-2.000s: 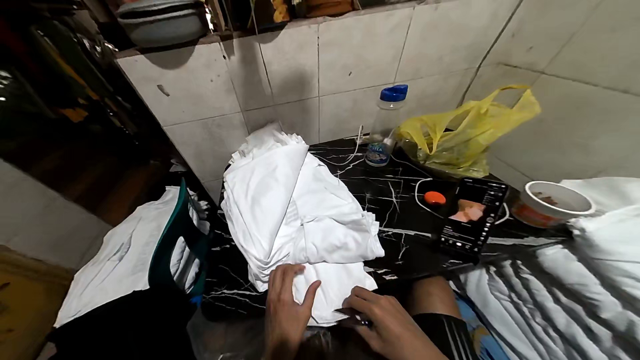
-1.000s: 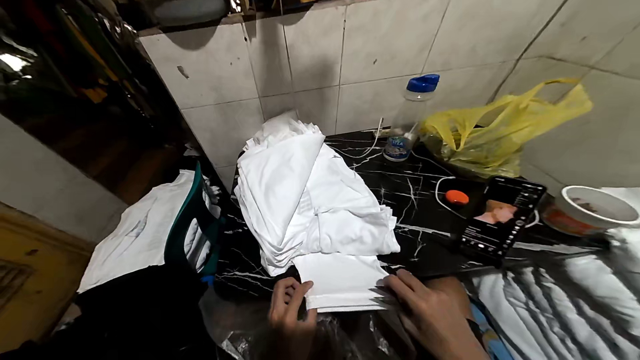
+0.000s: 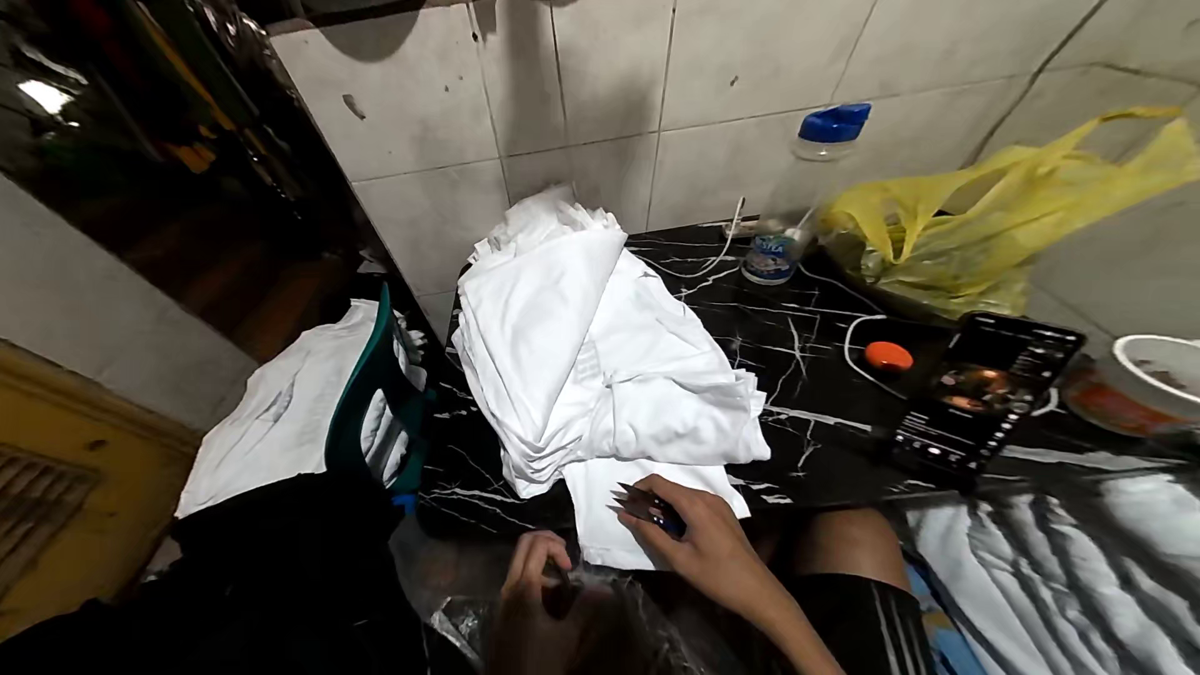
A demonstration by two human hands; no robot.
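A thick pile of white cloth garments (image 3: 600, 347) lies on a black marble-patterned table, one white cloth end (image 3: 609, 534) reaching over the front edge. My right hand (image 3: 689, 530) rests over that end and grips small dark thread snips (image 3: 647, 509), whose pointed blades face left. Just left of the cloth end, my left hand (image 3: 539, 572) is half curled; its palm side is dark, and whether it holds anything cannot be made out. Clear plastic (image 3: 459, 623) shows below it, near my lap.
Behind and right stand a plastic bottle with a blue cap (image 3: 773, 248), a yellow plastic bag (image 3: 975, 225), an orange round object (image 3: 888, 356), a lit phone (image 3: 984, 394) and a white-rimmed tub (image 3: 1134, 384). A green chair (image 3: 361, 412) with white cloth is left; more white fabric (image 3: 1041, 562) lies right.
My right hand has moved left onto the cloth end, and the snips now show plainly in it. My left hand has come off the cloth's left edge, where it was one second ago.
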